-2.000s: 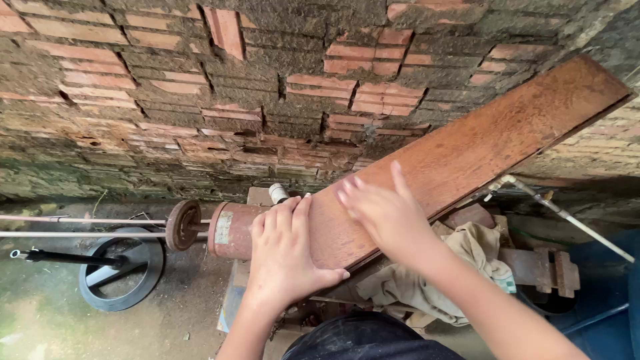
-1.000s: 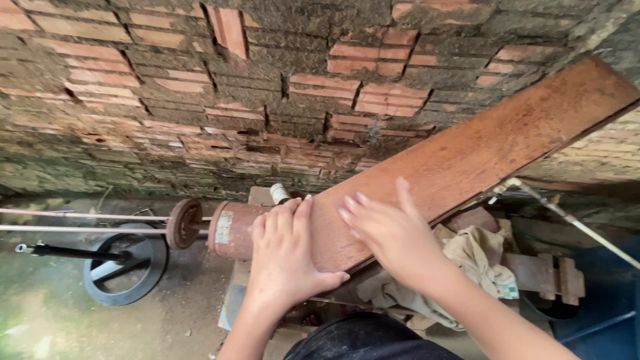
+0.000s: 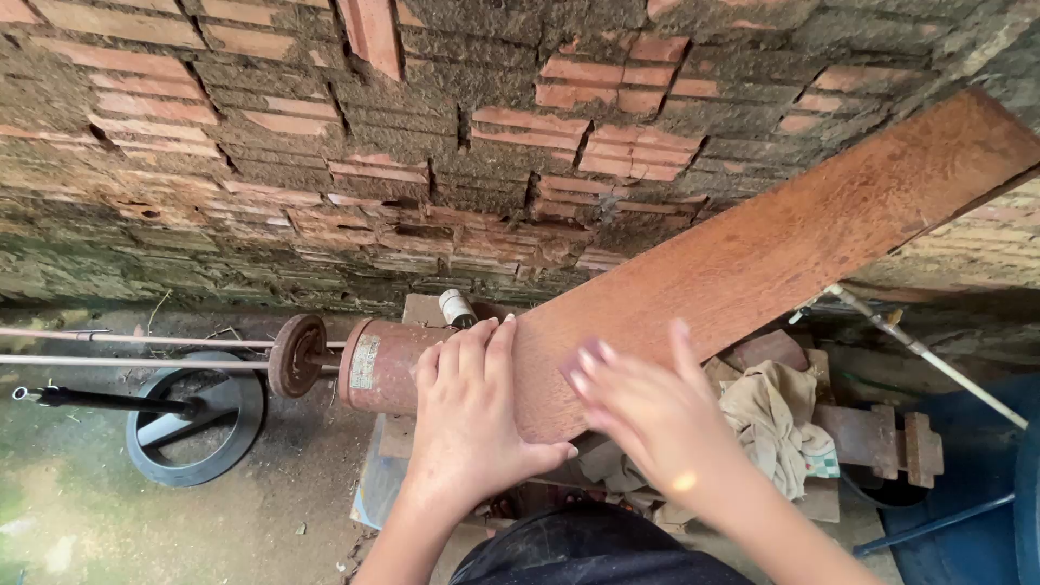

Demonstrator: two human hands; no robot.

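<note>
A long reddish-brown wooden board [image 3: 764,244] slants from the middle up to the right edge. My left hand [image 3: 475,398] lies over the board's lower left end, fingers pointing up and thumb spread along that end. Just left of it is a rusty motor housing [image 3: 390,366] with a plate bearing writing and a pulley wheel [image 3: 297,356] on its shaft. My right hand [image 3: 650,398] is over the board's lower part, blurred, with fingers pointing up-left and thumb apart. Whether its fingers touch the wood I cannot tell, and it holds nothing visible.
A rough brick wall [image 3: 504,138] rises behind the board. Two thin rods [image 3: 162,351] reach the pulley from the left, above a round black base with a pole [image 3: 195,422]. Below the board lie a crumpled cloth [image 3: 772,414] and a rusty metal part [image 3: 861,439]. A blue container [image 3: 967,496] stands lower right.
My right hand has shifted slightly over the board's lower part, its fingers now pointing a little differently. My left hand and the board have stayed in place.
</note>
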